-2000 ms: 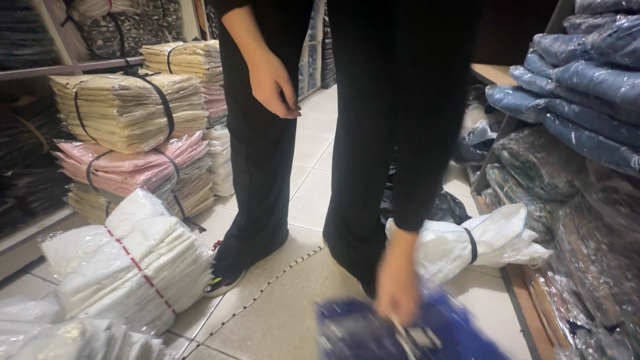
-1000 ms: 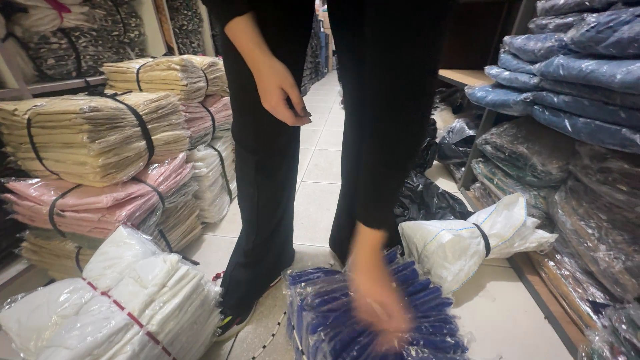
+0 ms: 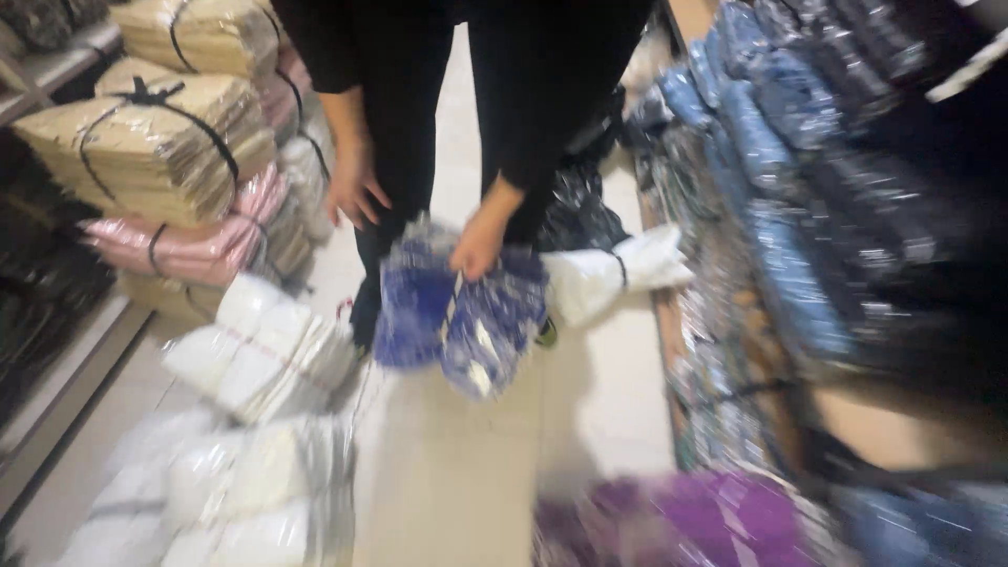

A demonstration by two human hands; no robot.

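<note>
Neither of my hands is in view. Across from me stands a person in black clothes, facing the camera. One hand of this person [image 3: 478, 242], on the right of the view, grips the pale cord around a bundle of blue items in clear plastic [image 3: 413, 311]. The person's other hand [image 3: 354, 193] hangs to the left of the bundle with its fingers spread and nothing in it. Blur hides the fine detail of the bundle, and I cannot tell whether it touches the floor.
Strapped cream packs [image 3: 157, 157] and pink packs [image 3: 197, 236] are stacked at left. White bagged bundles [image 3: 244, 480] lie in front of them. A tied white bag [image 3: 602, 276] is beside the blue bundle. Blue bagged items [image 3: 760, 142] line the right; a purple bundle [image 3: 709, 516] lies lower right.
The person's hand, earlier blurred over the top of the blue bundle, now grips its cord. The other hand's fingers have spread. The view has tilted down, bringing in the purple bundle.
</note>
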